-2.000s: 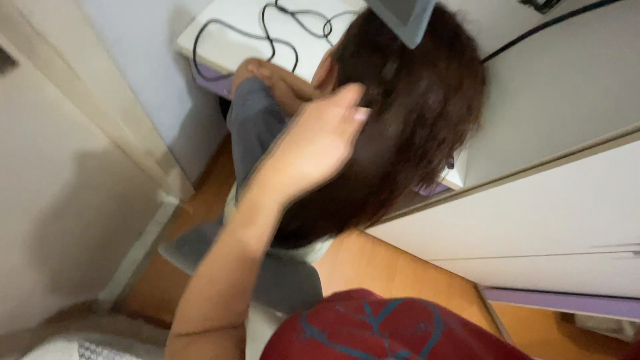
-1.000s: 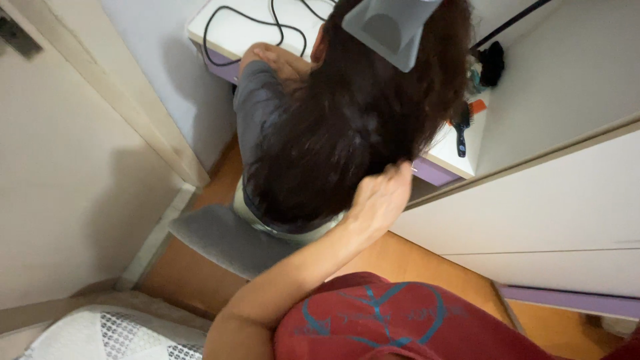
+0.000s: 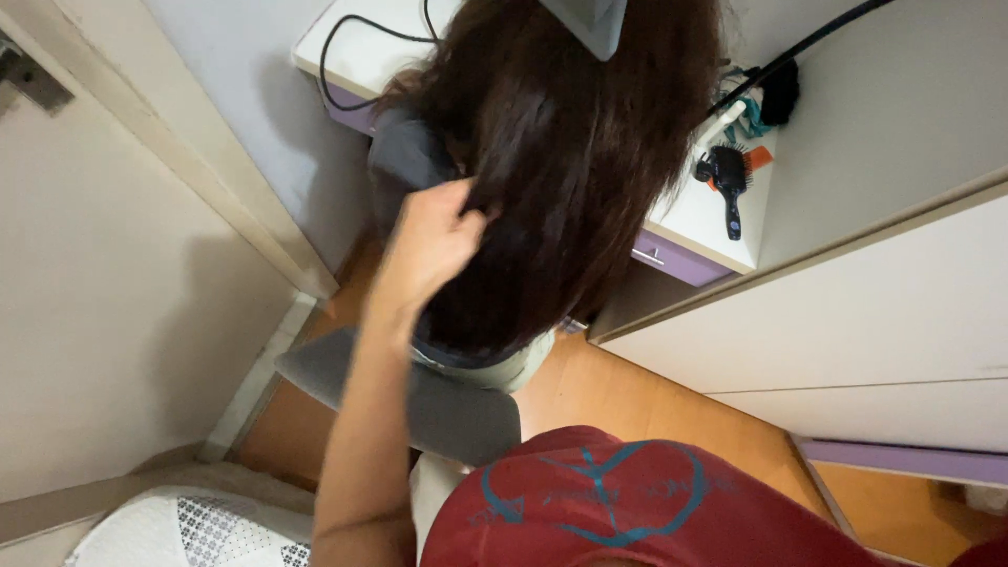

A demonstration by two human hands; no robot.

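A person with long dark brown hair [image 3: 575, 157] sits on a grey chair [image 3: 449, 409], back toward me. My left hand [image 3: 441, 236] is at the left side of the hair, fingers curled around what looks like a lock of it; the hand is slightly blurred. Above the crown, at the top edge, shows a grey flared nozzle [image 3: 594, 24], probably a hair dryer's. My right hand is out of view, so what it holds does not show. A black cable [image 3: 795, 49] runs at the upper right, behind the hair.
On the white desk [image 3: 740, 252] at right lie a black hairbrush [image 3: 731, 189], an orange comb [image 3: 760, 156] and dark and teal items. Another cable [image 3: 324, 71] loops over the desk's left part. A door stands left, a white cabinet [image 3: 827, 331] right, patterned bedding [image 3: 205, 528] lower left.
My left hand has moved from the lower right side of the hair to its left side. The hair hangs more spread out, and the nozzle remains near the crown.
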